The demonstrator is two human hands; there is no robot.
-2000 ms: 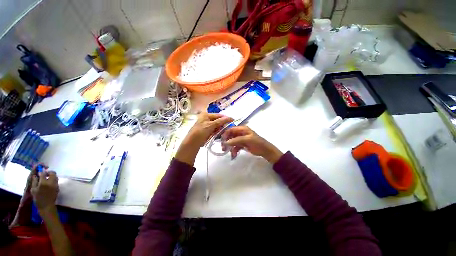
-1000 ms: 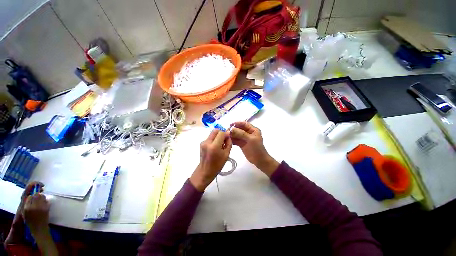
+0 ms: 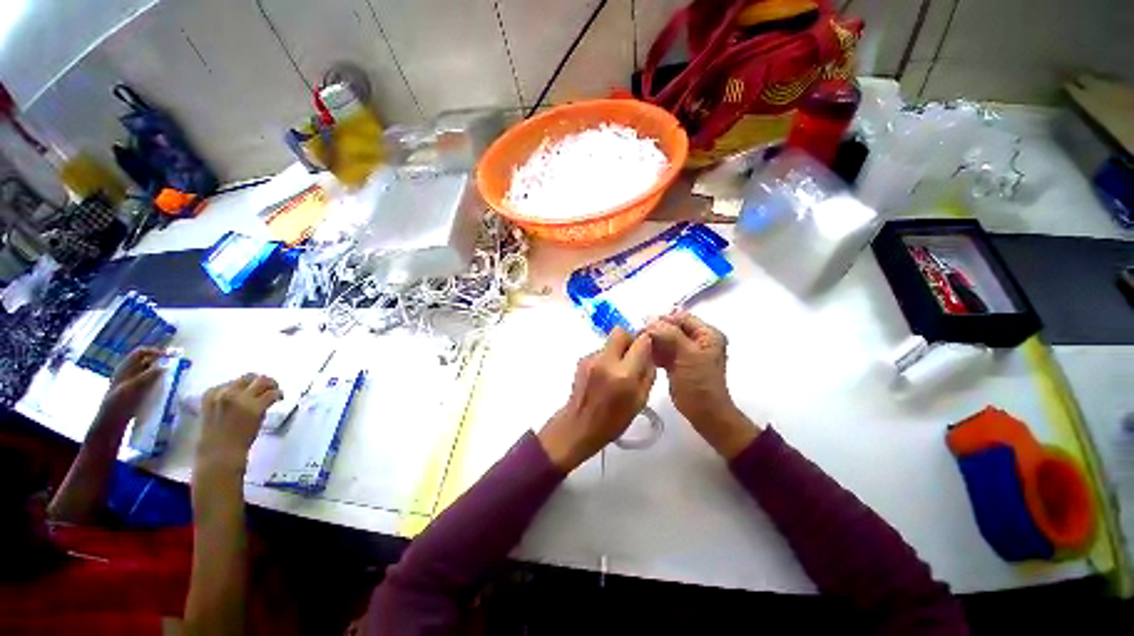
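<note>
A thin white cable (image 3: 640, 430) shows as a small coil just below my hands, with a straight end hanging toward the table's front edge. My left hand (image 3: 607, 388) and my right hand (image 3: 691, 373) meet above the coil, fingertips pinched together. The small part between the fingertips is mostly hidden; it seems to belong to the cable. Blue-and-white flat packages (image 3: 653, 276) lie just beyond my hands. A tangled heap of white cables (image 3: 466, 288) lies to the left.
An orange basket (image 3: 582, 227) of small white strips stands at the back. A black open box (image 3: 1017, 326), a white cylinder (image 3: 941, 362) and an orange and blue ring (image 3: 1028, 482) are right. A neighbour's hands (image 3: 233, 416) work at left beside a flat box (image 3: 311, 432).
The view has swung left, so the table things appear further right. My hands remain pinched together above the coil. The neighbour's hands have moved apart, one now over the white sheet.
</note>
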